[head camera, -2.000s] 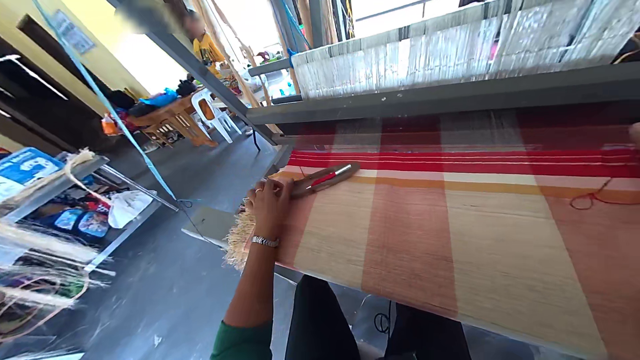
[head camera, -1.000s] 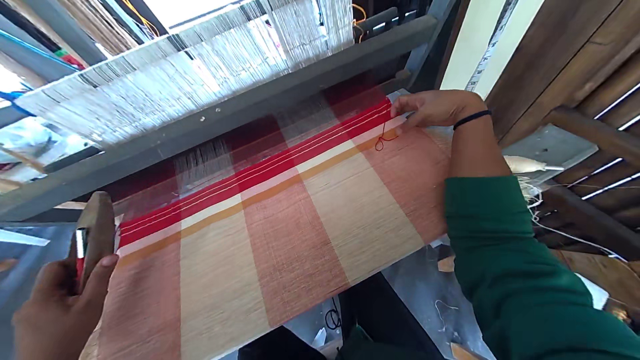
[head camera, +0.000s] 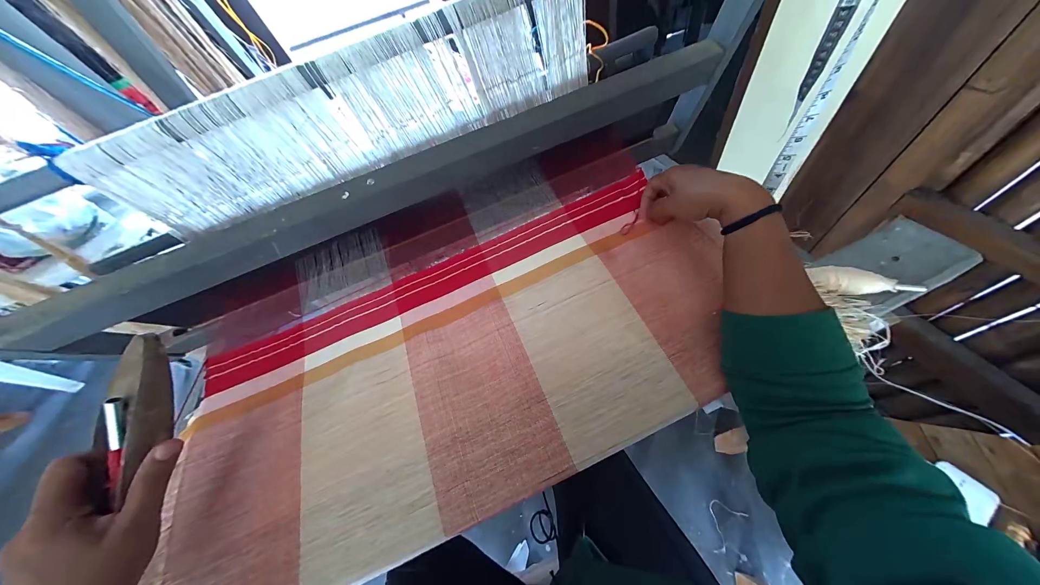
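My left hand (head camera: 93, 512) grips a wooden boat shuttle (head camera: 146, 406) upright beside the left edge of the woven cloth (head camera: 487, 366); a bobbin with red thread (head camera: 113, 447) lies in its slot. At the cloth's upper right edge, my right hand (head camera: 691, 195) has its fingers bent down at the red stripes, by a short loop of red thread (head camera: 628, 223). Whether the fingertips pinch the thread is hidden. The cloth has beige and salmon bands crossed by red, cream and orange stripes.
A grey loom beam (head camera: 366, 187) spans the view beyond the cloth, with white string heddles (head camera: 349, 106) behind it. At right, a bobbin of pale yarn (head camera: 853, 280) lies on a grey board (head camera: 934, 252) near wooden slats.
The view has swung right since two seconds ago. The shuttle, earlier lying on the cloth under my left hand, is now held upright off its left edge. My right hand's fingers have curled inward.
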